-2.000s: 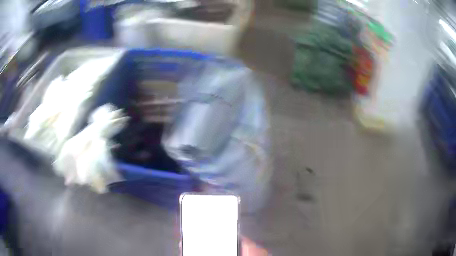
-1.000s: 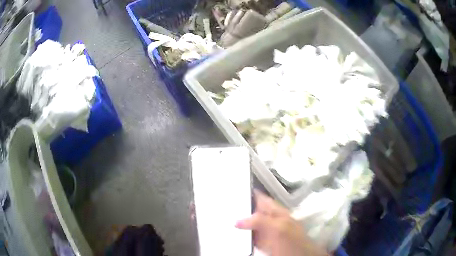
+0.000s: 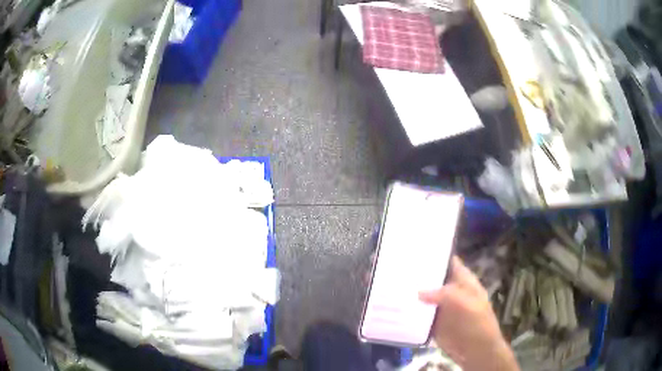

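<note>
My right hand (image 3: 468, 311) holds a smartphone (image 3: 411, 264) upright in front of me, right of the picture's middle. The phone's screen is bright, nearly white with a pink tint, and faces me. My thumb lies over the lower right part of the screen. The other fingers are mostly hidden behind the phone. Something pale shows at the wrist. My left hand is not in view.
A blue bin heaped with white cloth (image 3: 196, 246) stands left. A pale tub (image 3: 138, 130) is beyond it. Right are a bin of brownish rolled pieces (image 3: 544, 297), a cluttered table (image 3: 526, 116) and a white board with red checked cloth (image 3: 403, 40). Grey floor (image 3: 319, 174) runs between.
The view has moved past the bins onto a floor aisle with a table at the right. The phone has shifted right and up in the picture and is tilted. My right hand still holds it.
</note>
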